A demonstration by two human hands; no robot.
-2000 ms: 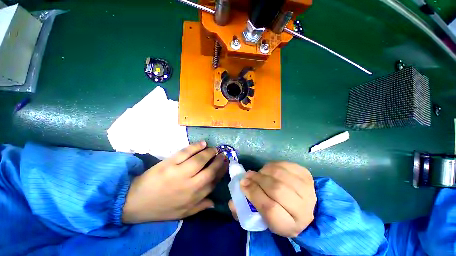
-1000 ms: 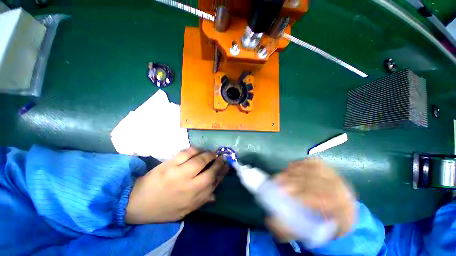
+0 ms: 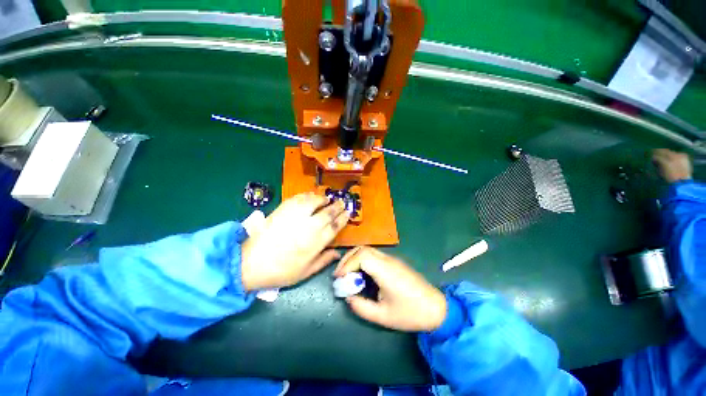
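My left hand (image 3: pixel 290 240) reaches over the orange press base (image 3: pixel 378 224). Its fingertips touch a small round black component (image 3: pixel 343 203) at the nest under the black plunger; the fingers partly hide both, and I cannot tell if they grip it. My right hand (image 3: pixel 399 292) is just in front of the base, closed around the white squeeze bottle (image 3: pixel 349 285), whose end with a blue spot points up towards me. The toggle press (image 3: pixel 352 100) stands upright, its linkage above the plunger. The white wipe is mostly hidden under my left hand and sleeve.
Another round component (image 3: pixel 257 194) lies left of the press. A thin white rod (image 3: pixel 426 161) crosses the press. To the right are a white stick (image 3: pixel 465 255), a ridged block (image 3: pixel 526 197) and a shiny black cylinder (image 3: pixel 639 276). A white box (image 3: pixel 66 168) is left. Another person's hand (image 3: pixel 672 165) shows far right.
The view has tilted up, showing more press and bench. My left hand and the round component have moved from the mat to the nest. My right hand has drawn the bottle back from the component.
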